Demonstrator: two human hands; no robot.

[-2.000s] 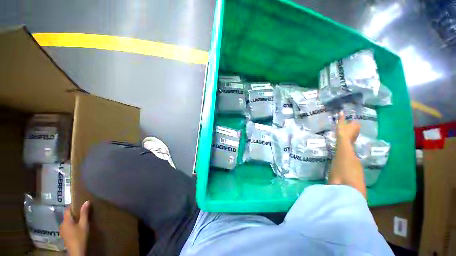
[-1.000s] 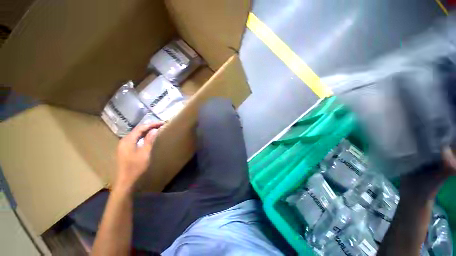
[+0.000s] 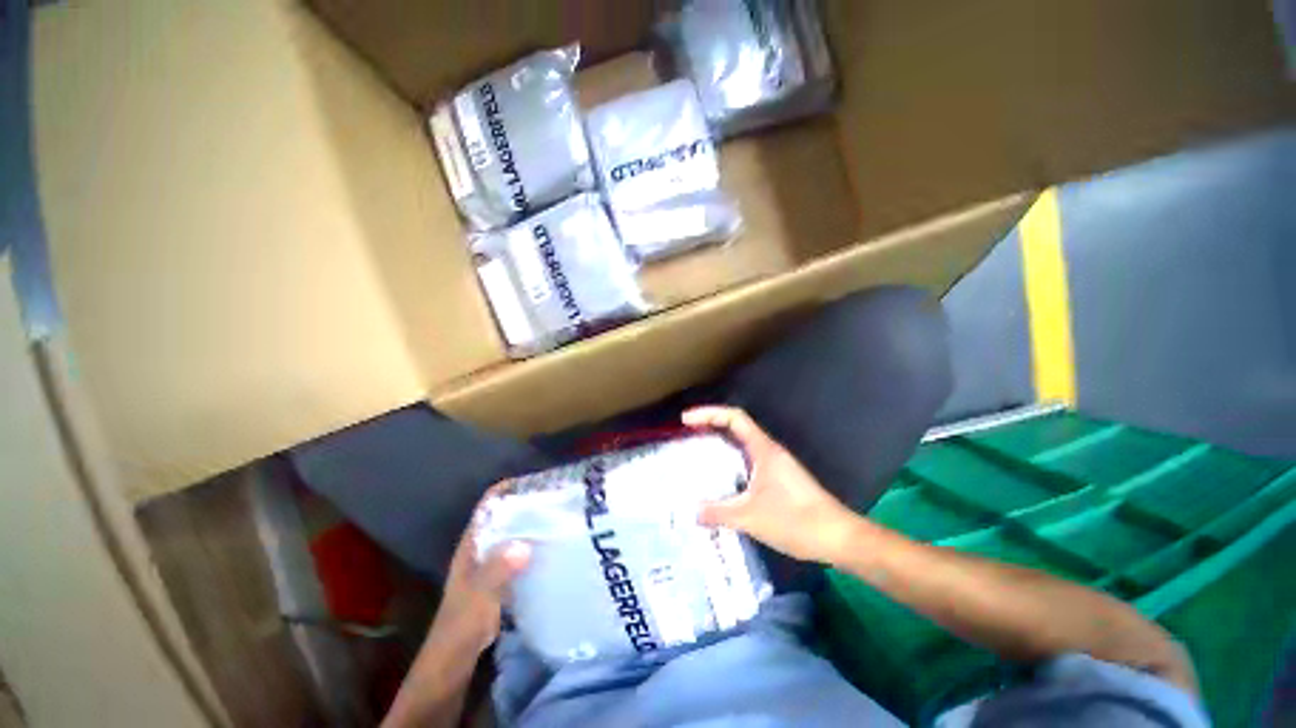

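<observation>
A grey-white polybagged packet [image 3: 625, 562] with black "KARL LAGERFELD" print is held over my lap between both hands. My left hand [image 3: 490, 569] grips its left edge, and my right hand [image 3: 760, 491] grips its upper right edge. The open brown carton [image 3: 647, 341] stands in front of me. Inside it, several similar packets lie flat on the bottom: one at the upper left [image 3: 512, 135], one below it [image 3: 562, 277], one in the middle [image 3: 657, 150] and one at the far right [image 3: 746, 57].
The green plastic crate [image 3: 1052, 526] is at the lower right, its contents not visible. A carton flap [image 3: 185, 270] folds outward at the left. A yellow line [image 3: 1049, 306] crosses the grey floor at the right. A red thing [image 3: 351, 576] shows below at the left.
The view has turned towards the carton. My right hand has come from the crate side to my lap with the packet. My left hand has left the carton's edge and now holds the packet too.
</observation>
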